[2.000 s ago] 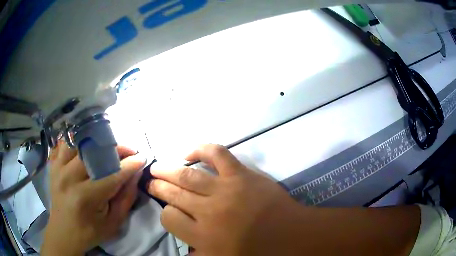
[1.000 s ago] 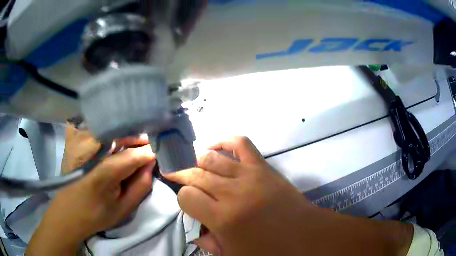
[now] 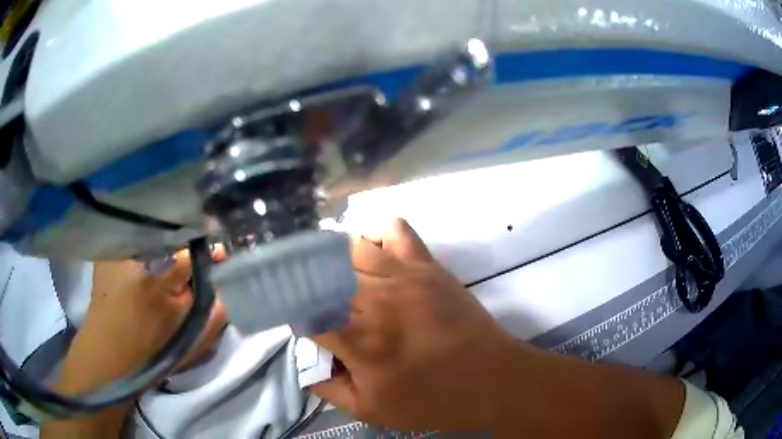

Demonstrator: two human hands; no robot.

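My left hand [image 3: 129, 321] is at the left behind the curved metal guard; its fingertips are hidden by the tension dial [image 3: 287, 279]. My right hand [image 3: 420, 334] is just right of the dial, fingers bent, its fingertips partly hidden behind the dial. Light grey cloth [image 3: 231, 390] lies bunched below and between my hands. The sewing machine head [image 3: 549, 103], white with a blue stripe, crosses the upper view. The needle area is hidden behind the dial, so what the fingertips touch cannot be seen.
Black scissors [image 3: 686, 240] lie at the right on the white bed. A ruler strip [image 3: 626, 324] runs along the front table edge. The curved metal guard [image 3: 111, 396] arcs across the lower left. Dark cloth [image 3: 737, 343] is at the far right.
The view has shifted, so the machine head and tension dial now cover more of the picture and hide the fingertips. Both hands stay near the needle area, with the cloth between them.
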